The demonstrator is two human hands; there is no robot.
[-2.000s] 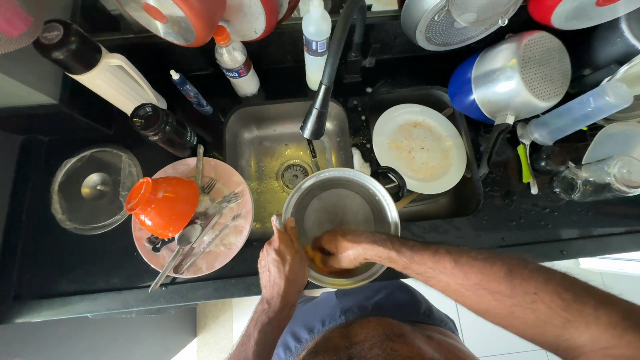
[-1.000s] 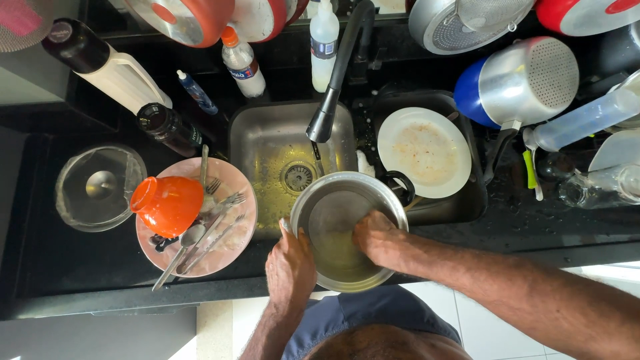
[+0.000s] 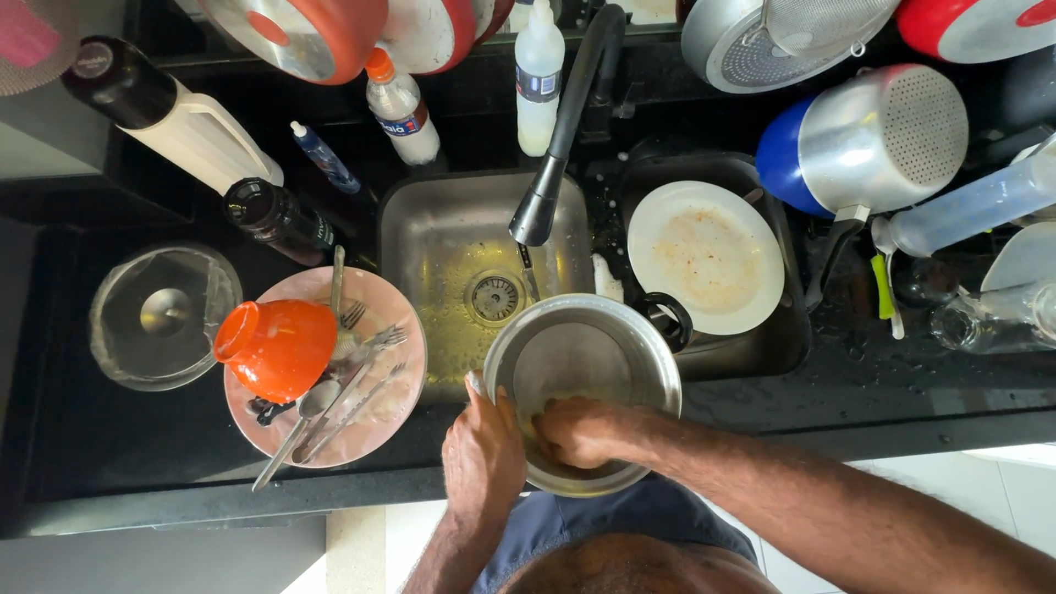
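Note:
A round metal pot [image 3: 577,351] is tilted over the front edge of the left sink basin [image 3: 421,214], its open top facing me. My left hand [image 3: 485,450] grips its left rim, the thumb lying along the outside. Inside the pot, low against its wall, is my right hand [image 3: 582,433], fingers curled; what it holds is hidden beneath it. The black faucet spout [image 3: 540,202] hangs just beyond the pot. A small dark-handled utensil [image 3: 528,268] lies by the drain [image 3: 495,299]. White foam [image 3: 608,276] sits between the basins.
At left, a pink plate [image 3: 404,421] carries an orange bowl [image 3: 276,346] and cutlery, near a clear lid [image 3: 165,318]. A food-marked white plate [image 3: 709,256] leans in the right basin. Bottles, a thermos [image 3: 190,132] and a pot with a blue part [image 3: 866,148] stand around the sink.
My right hand has moved from the pot's right side to its lower left. Earlier, something orange-yellow showed at its fingers. My left hand stays on the left rim.

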